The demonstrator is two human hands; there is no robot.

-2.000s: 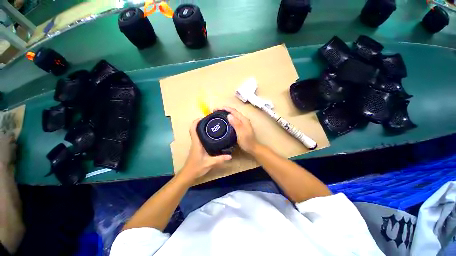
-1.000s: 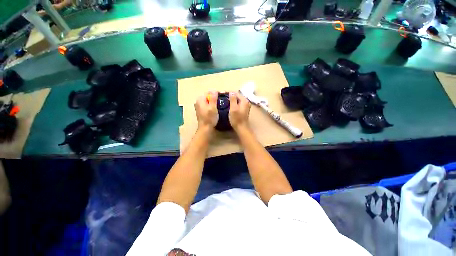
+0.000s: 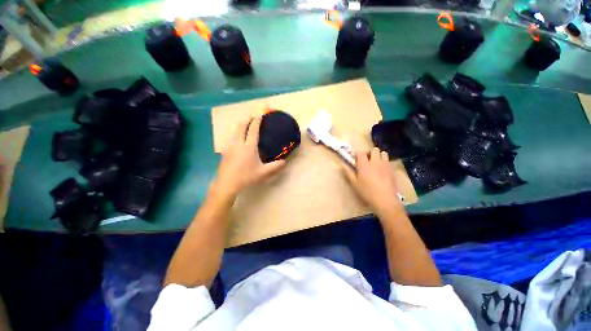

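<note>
A black portable speaker [image 3: 279, 136] with orange marks on its side is on the cardboard pad [image 3: 298, 207]. My left hand [image 3: 246, 158] holds it from its left side, thumb below and fingers above. The mallet [image 3: 321, 125], its head wrapped in white, lies to the right of the speaker. My right hand [image 3: 374, 176] is over the mallet's handle, with the fingers curled around it. The handle's end shows just past the hand.
Heaps of black plastic shell pieces lie on the green bench at left [image 3: 146, 155] and right [image 3: 476, 152]. Several waiting speakers [image 3: 354, 42] with orange loops stand along the far strip. A pale strip [image 3: 119, 220] is near the left heap. Blue crates [image 3: 512, 239] are at lower right.
My right hand has left the speaker and moved right onto the mallet handle. My left hand keeps the speaker, now turned with its orange marks showing.
</note>
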